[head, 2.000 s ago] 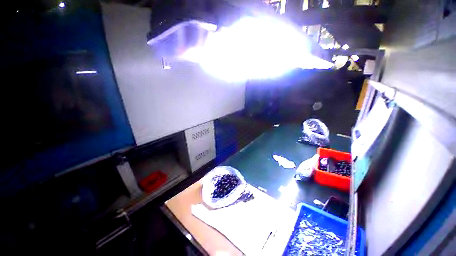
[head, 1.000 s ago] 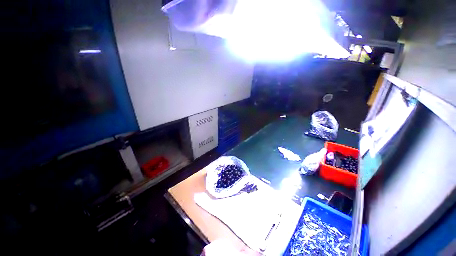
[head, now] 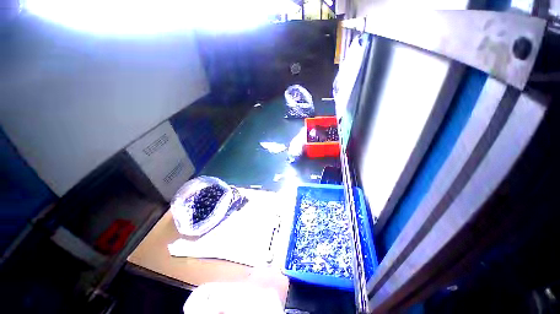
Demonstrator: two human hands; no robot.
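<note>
A white, overexposed shape, apparently my gloved left hand point(head: 224, 298), is cut off by the bottom edge at the board's near side. A pinkish blur against its right side may be my right hand point(head: 269, 283). Neither shows clear fingers or anything held. Just beyond lies a white work sheet point(head: 230, 242) with a thin dark line on its right part. An open clear bag of black balls point(head: 206, 205) stands at its far left, with more small dark parts beside it. The blue bin point(head: 322, 236) of silvery pieces is at the right.
The tan board point(head: 153, 254) lies on the dark green bench point(head: 239, 156). Farther off are a red bin point(head: 322, 149) of dark parts, a second clear bag point(head: 299, 102) and a pale crumpled item point(head: 272, 147). A metal-edged frame point(head: 430, 202) runs close along the right. A bright lamp hangs above.
The view has swung right and down, so the bench things stand farther left and the right-hand frame looms larger. The pale hand shape at the bottom has grown much larger since one second ago.
</note>
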